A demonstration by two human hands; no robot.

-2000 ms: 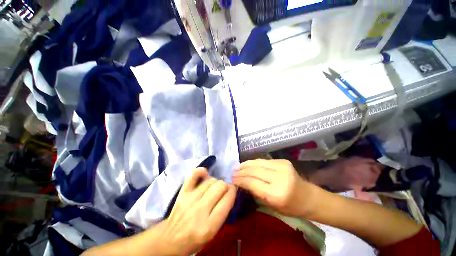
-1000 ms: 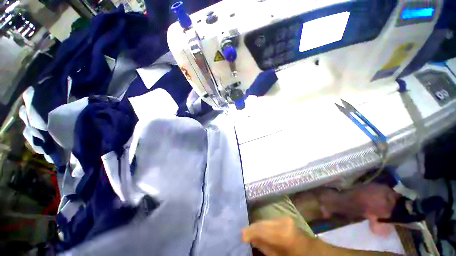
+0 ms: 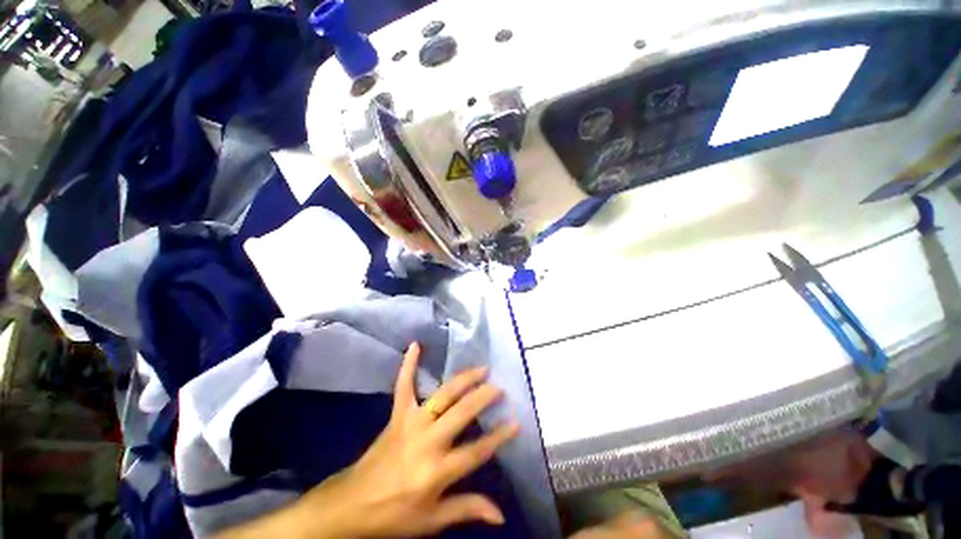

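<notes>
The part-sewn garment (image 3: 316, 437), navy with a pale grey-blue wrong side, lies left of and under the needle area. Its straight right edge runs from the presser foot (image 3: 504, 253) down to the bottom of the picture. My left hand (image 3: 427, 453) lies flat on it with fingers spread, a ring on one finger, just below the needle area. My right hand (image 3: 622, 526) is blurred and cut off by the bottom edge, near the garment's lower right edge; its fingers cannot be made out. The white sewing machine (image 3: 422, 116) stands above the cloth.
Blue-handled thread snips (image 3: 838, 314) lie on the right of the table. A ruler scale (image 3: 695, 442) runs along the front edge. A large navy-and-pale garment heap (image 3: 200, 284) fills the left. Another person's hand (image 3: 843, 468) shows at lower right, below the table.
The view has moved closer to the machine. The cloth's left part is now folded over, showing navy. My left hand, out of view one second ago, rests on it; my right hand has moved down, mostly out of the picture.
</notes>
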